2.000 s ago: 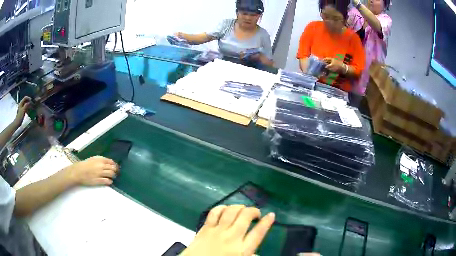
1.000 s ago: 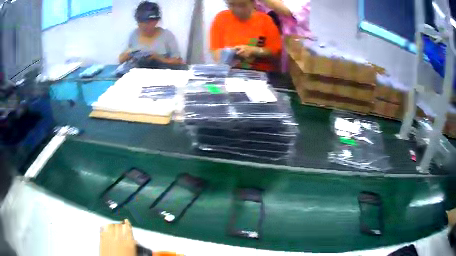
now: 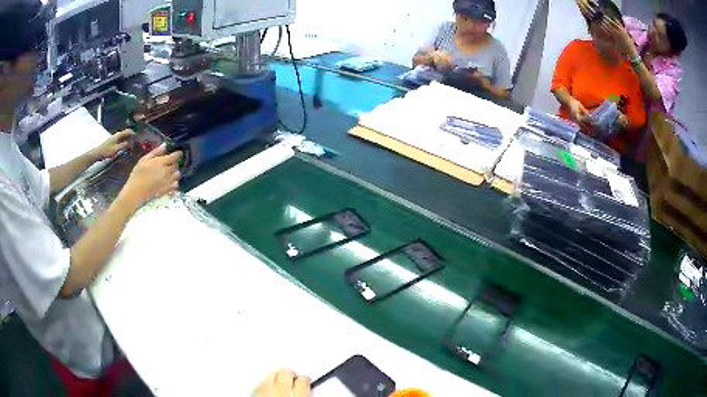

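My left hand (image 3: 283, 384) is at the bottom edge, mostly cut off, with its fingers bent at the left side of a black phone housing (image 3: 358, 378). The housing lies low over the white tabletop (image 3: 225, 302) and is partly cut off. A small orange thing (image 3: 409, 393) shows to its right, too cut off to name. My right hand is not in view. Black open phone frames lie apart on the green belt, one at the left (image 3: 322, 234), one beside it (image 3: 395, 270), others (image 3: 482, 324) further right.
A neighbour (image 3: 46, 233) at the left has both hands at a blue press machine (image 3: 225, 124). A white guide bar (image 3: 244, 172) crosses the belt's left end. Beyond the belt stand white sheets (image 3: 434, 132) on cardboard, bagged trays (image 3: 577, 209), brown boxes (image 3: 678, 174) and several people.
The view has swung left, bringing the neighbour and press back in. My left hand has left the belt, where it was on a frame two seconds ago, and is at the tabletop's near edge.
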